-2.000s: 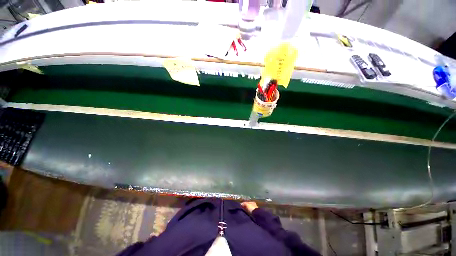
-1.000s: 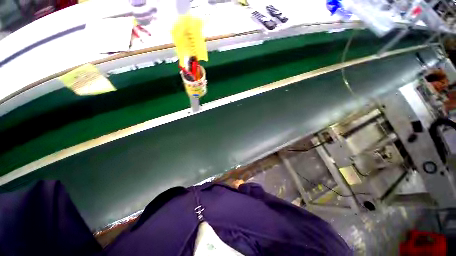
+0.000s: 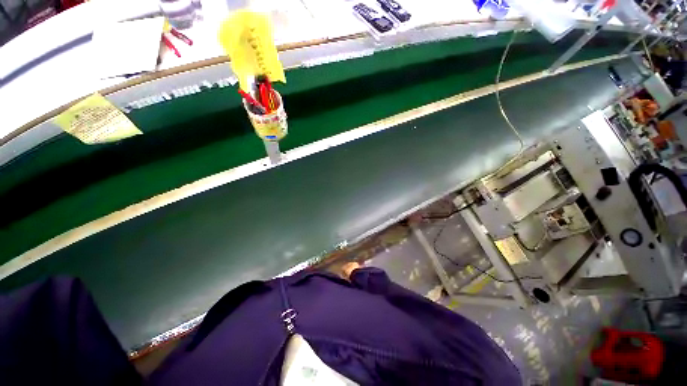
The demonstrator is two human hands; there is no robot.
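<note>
A small part of my right hand (image 3: pixel 351 268) shows past the dark sleeve at the bench's front edge. Its fingers are mostly hidden, so I cannot tell whether it holds anything. My left hand is not in view; only a dark sleeve shows at the lower left. Nearest in front of me is the dark green workbench (image 3: pixel 301 202). Beyond its cream edge rail (image 3: pixel 393 119), the pen cup (image 3: pixel 270 124) full of red pens is fixed on a short upright, with bright yellow paper (image 3: pixel 251 47) standing behind it.
A pale yellow hanging card (image 3: pixel 98 121) is taped to the white shelf (image 3: pixel 53 69). The shelf bears red-handled items (image 3: pixel 175 41) and black handsets (image 3: pixel 373 18). A thin cable loops over the bench at right. A metal machine stand (image 3: pixel 595 203) and red stool (image 3: pixel 629 353) are at right.
The view has turned to the right, so the pen cup and card sit further left and more of the machine stand shows. The left sleeve has come into view. No object has visibly been moved.
</note>
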